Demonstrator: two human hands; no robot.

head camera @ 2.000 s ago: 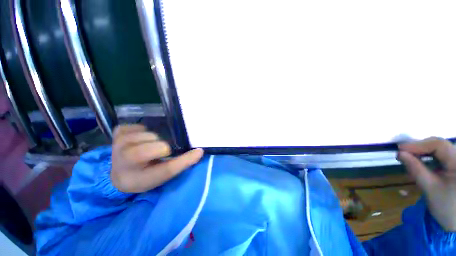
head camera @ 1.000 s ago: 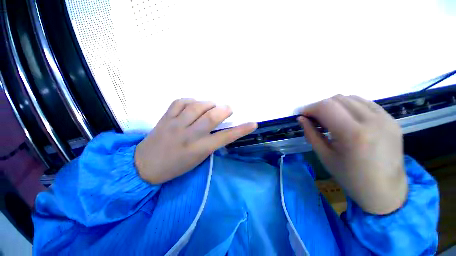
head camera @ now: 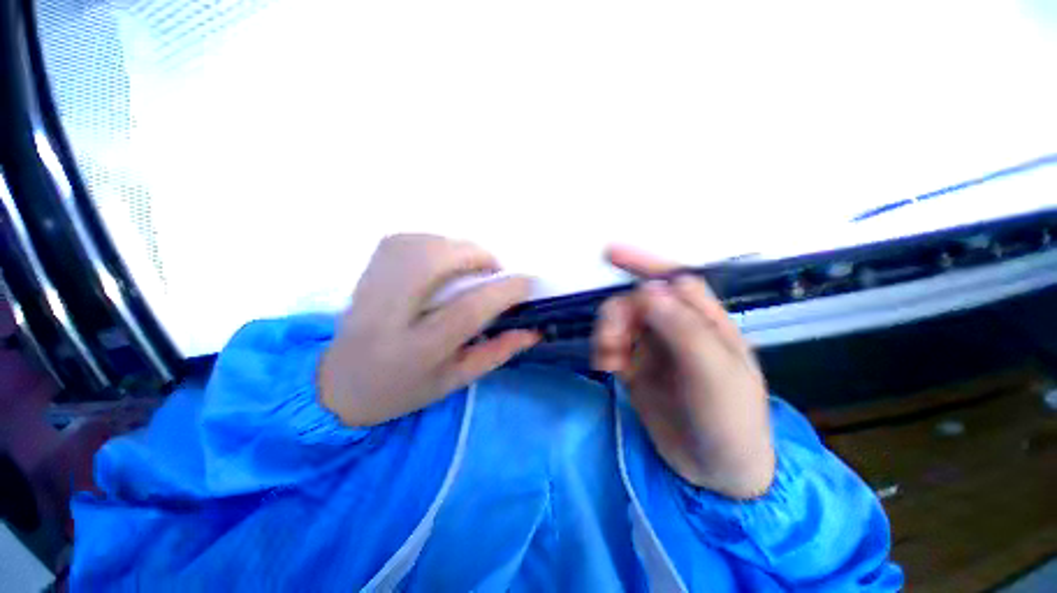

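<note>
The white panel sheet (head camera: 556, 127) lies in front of me, glaring, with tiny dots at its upper left. Its near edge runs along a dark border (head camera: 835, 272). My left hand (head camera: 423, 330) is at this edge, with fingers above and thumb below, pinching the edge. My right hand (head camera: 684, 371) is to its right, blurred, with the index finger stretched over the edge and the other fingers curled. A thin dark strip (head camera: 950, 189) lies loose on the sheet at the right. Whether my right fingers hold part of it cannot be told.
Shiny metal rollers (head camera: 87, 220) stand at the left. A silver-white side rail (head camera: 904, 304) runs along the near side to the right. Brown cardboard (head camera: 962, 463) is below the rail at the lower right. My blue smock (head camera: 522, 463) is close to the rail.
The panel has shifted left in view, covering more of the rollers. My hands have come closer together at its near edge. My right hand has moved left and turned, its index finger now extended.
</note>
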